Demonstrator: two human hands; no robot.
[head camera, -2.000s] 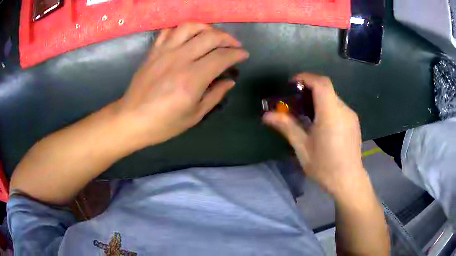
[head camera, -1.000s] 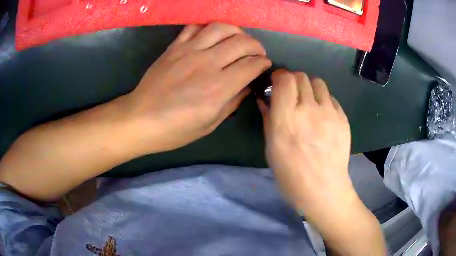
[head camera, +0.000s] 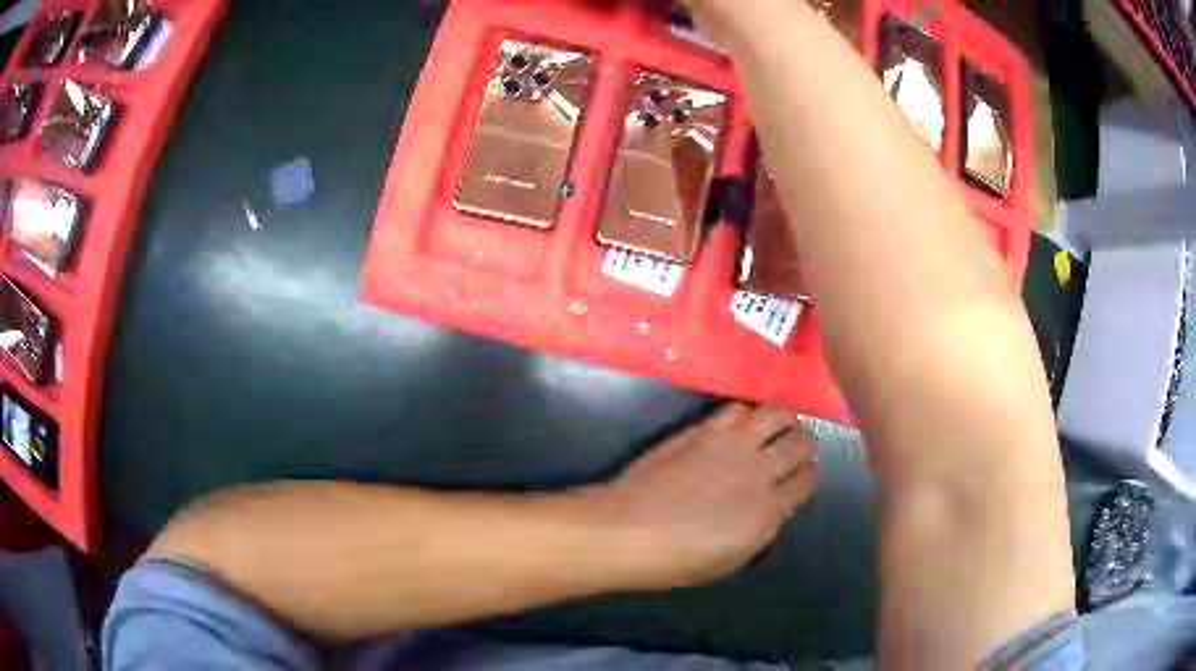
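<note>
My left hand (head camera: 719, 496) lies on the dark green mat at the front edge of the red foam tray, fingers curled down. Its palm side is hidden, so I cannot tell if it holds anything. My right forearm (head camera: 905, 288) reaches over the tray; the hand is cut off by the top edge. In the red foam tray (head camera: 485, 295), a bronze phone (head camera: 525, 138) with camera lenses lies in the left slot. A second bronze phone (head camera: 660, 164) lies beside it, above a white label (head camera: 643, 269). A third phone (head camera: 774, 236) is partly covered by my forearm.
Another red tray (head camera: 125, 223) with several phones stands at the left. A blue-grey square (head camera: 293, 181) lies on the mat (head camera: 262, 341). More phones (head camera: 986, 127) sit in the middle tray's right part. A crinkled clear bag (head camera: 1121, 537) is at the right, below a pale box (head camera: 1128, 302).
The view has shifted and shows much more of the trays. My right hand has moved from beside my left hand up past the top edge. The dark phone between my hands no longer shows.
</note>
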